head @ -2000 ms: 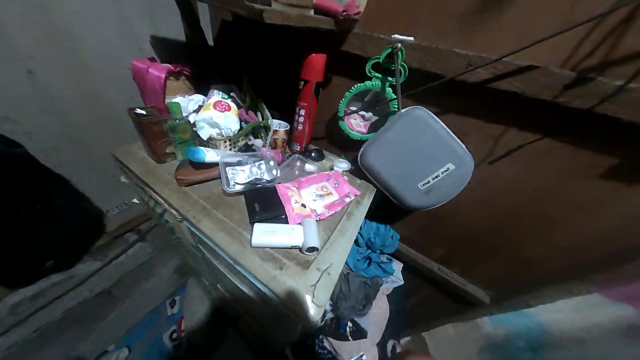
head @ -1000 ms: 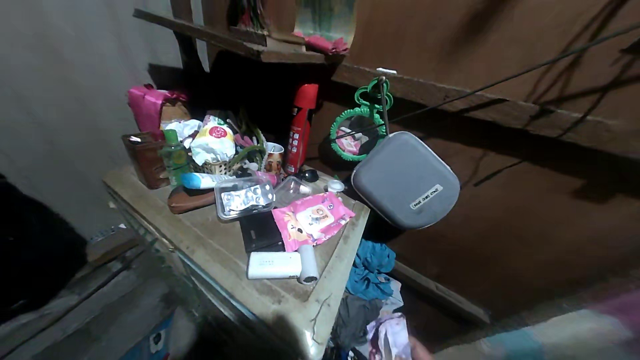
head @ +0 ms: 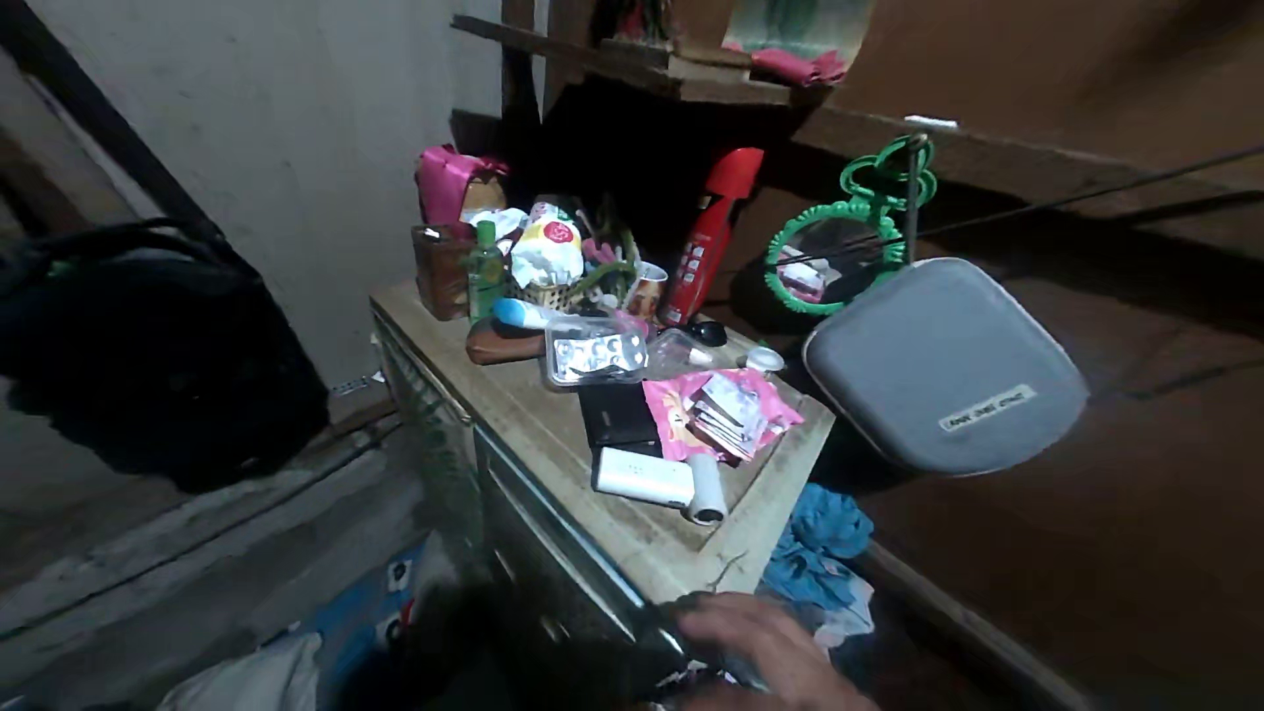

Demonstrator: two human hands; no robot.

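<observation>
My right hand [head: 765,642] is blurred at the bottom, beside the front corner of the wooden cabinet [head: 671,568]; whether it holds anything is unclear. My left hand is out of view. On the cabinet top, a small stack of packets [head: 729,415] lies on a pink wipes pack [head: 671,420]. A white rectangular device [head: 644,477] and a short white cylinder [head: 705,489] lie in front of it. Behind the device are a black flat case [head: 619,415] and a clear plastic box [head: 595,354] with a blister pack inside. A brown pouch [head: 502,344] lies to their left.
A red spray can [head: 706,237], a green bottle [head: 486,272], a paper cup [head: 647,288] and a basket [head: 543,294] stand at the back. A grey case [head: 948,365] and a green-framed mirror [head: 834,247] hang at right. A black bag [head: 158,355] hangs left; blue cloth [head: 820,543] lies below the cabinet's right side.
The packet stack now lies on the pink wipes pack, whose top was uncovered before. My right hand, barely visible at the bottom edge earlier, is now beside the cabinet's front corner.
</observation>
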